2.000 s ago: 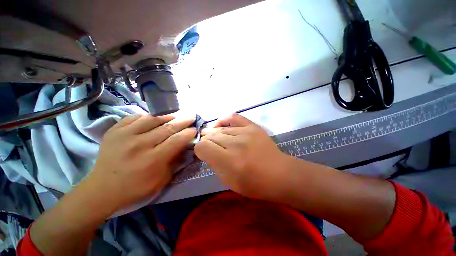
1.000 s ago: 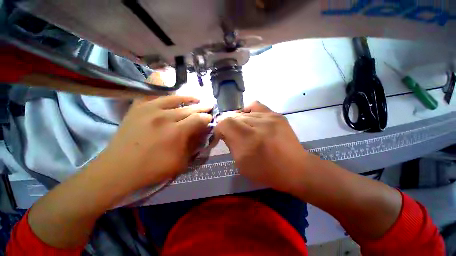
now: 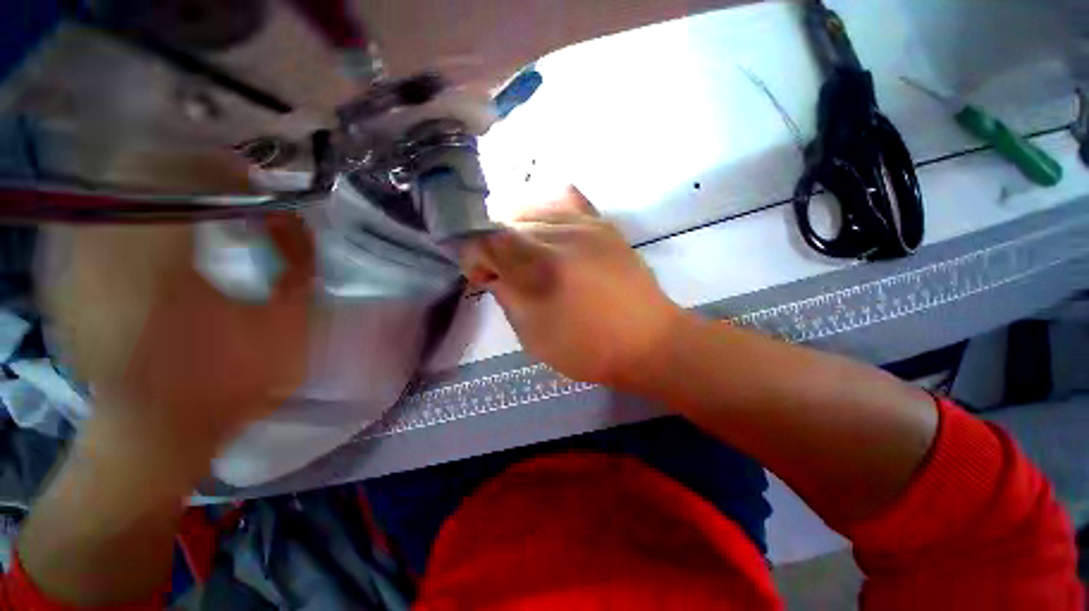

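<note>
A light grey garment panel [image 3: 358, 328] with a darker edge lies under the machine head and over the table's front edge. My right hand [image 3: 573, 287] has its fingers curled and pinches the panel's edge beside the grey cylindrical attachment [image 3: 453, 197]. My left hand [image 3: 179, 298] is strongly blurred, over the cloth at the left. Pale cloth shows between its thumb and fingers, but its grip is unclear. The needle and presser foot cannot be made out.
Black-handled scissors [image 3: 862, 179] lie right of the machine, with a green-handled screwdriver [image 3: 1009, 143] beyond them. A table ruler [image 3: 836, 304] runs along the front edge. The machine head [image 3: 394, 36] overhangs at the upper left. More cloth [image 3: 281, 549] hangs below the table.
My left hand has moved left, away from my right hand, baring the grey panel between them. My right hand stays beside the grey cylinder. The camera view has shifted.
</note>
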